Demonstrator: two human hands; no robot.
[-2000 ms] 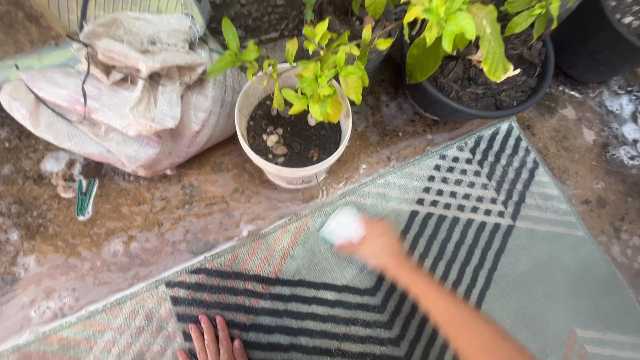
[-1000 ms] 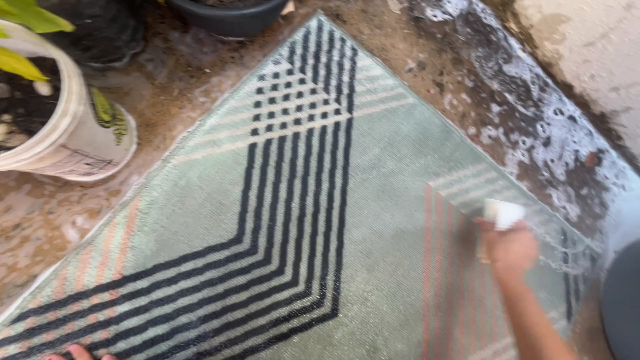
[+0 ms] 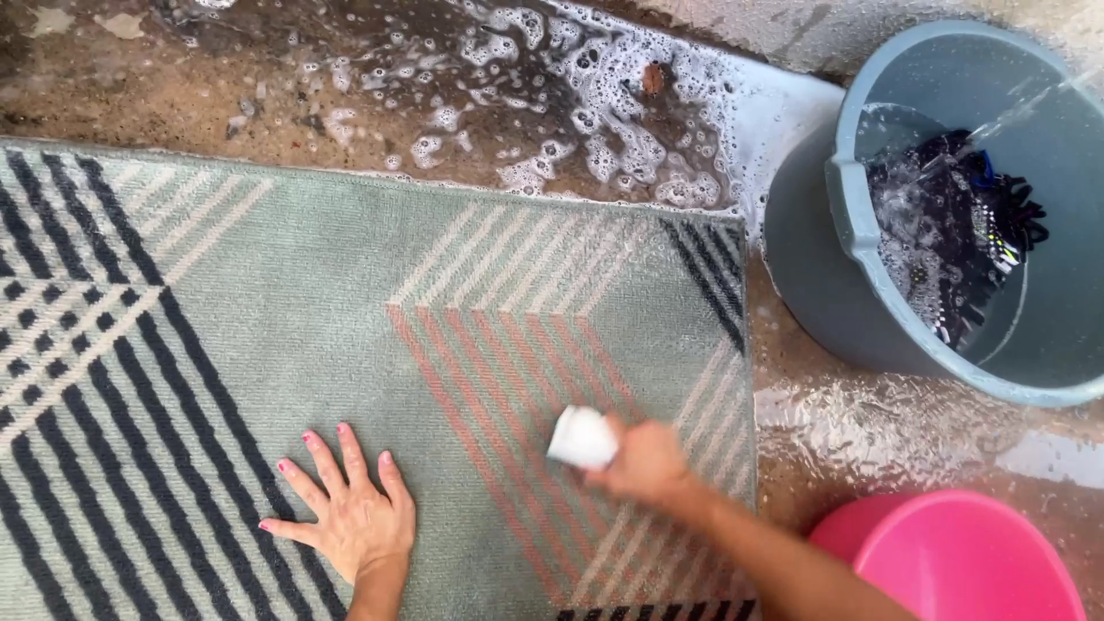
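Observation:
A pale green rug [image 3: 336, 259] with black, cream and salmon stripes lies flat across the wet ground. My left hand [image 3: 358, 517] rests palm down on it, fingers spread, holding nothing. To the right, my right hand [image 3: 642, 461] grips a white object [image 3: 584, 437], blurred, perhaps a scrubbing brush, over the salmon stripes. Its underside is hidden, so I cannot tell if it touches the rug.
A grey-blue bucket [image 3: 819, 259] at the upper right holds dark wet cloth [image 3: 940, 233], with water running in. A pink plastic tub [image 3: 966, 552] stands at the lower right. Soapy foam [image 3: 604, 129] lies beyond the rug's far edge, beside a wall [image 3: 776, 30].
The view has swung to the right, away from the potted plants. Both buckets now show more fully. My right hand still grips the white object; my left hand is now fully in view on the rug.

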